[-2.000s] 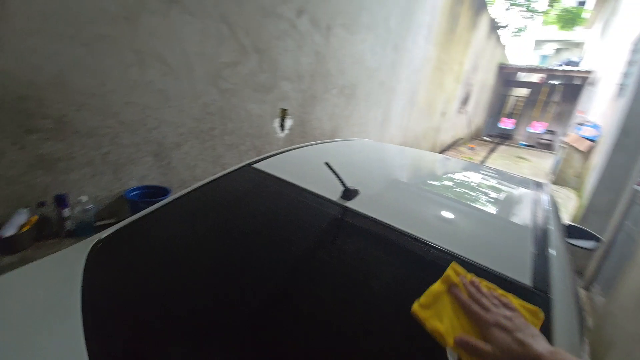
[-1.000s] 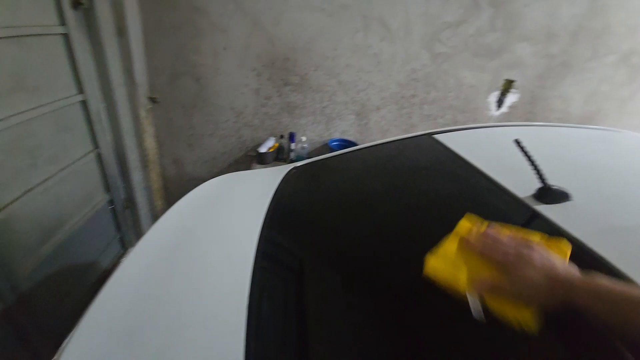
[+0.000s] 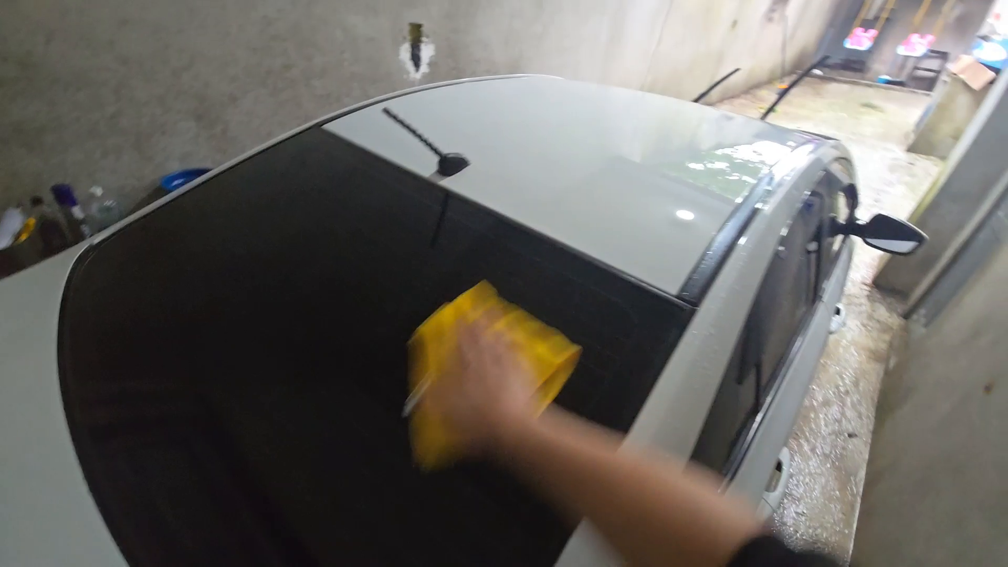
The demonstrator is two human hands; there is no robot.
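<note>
My right hand (image 3: 488, 378) presses a yellow cloth (image 3: 539, 346) flat on the dark rear window (image 3: 236, 315) of a white car. Hand and cloth are blurred, and the cloth spreads out on both sides of the fingers. Above the glass lies the white roof (image 3: 598, 173), where a black antenna (image 3: 451, 163) stands near the window's upper edge. A white label-like tag sticks out at the cloth's left edge. My left hand is out of view.
A concrete wall (image 3: 197, 79) runs behind the car, with bottles (image 3: 71, 209) and a blue basin (image 3: 183, 179) at its foot. On the right, a side mirror (image 3: 894, 235) juts over a wet floor strip (image 3: 835, 425) beside another wall. Two raised wiper arms (image 3: 794, 88) show beyond the roof.
The view has swung left and then back right. My right hand stays on the yellow cloth and now lies farther from the window's right edge than two seconds ago.
</note>
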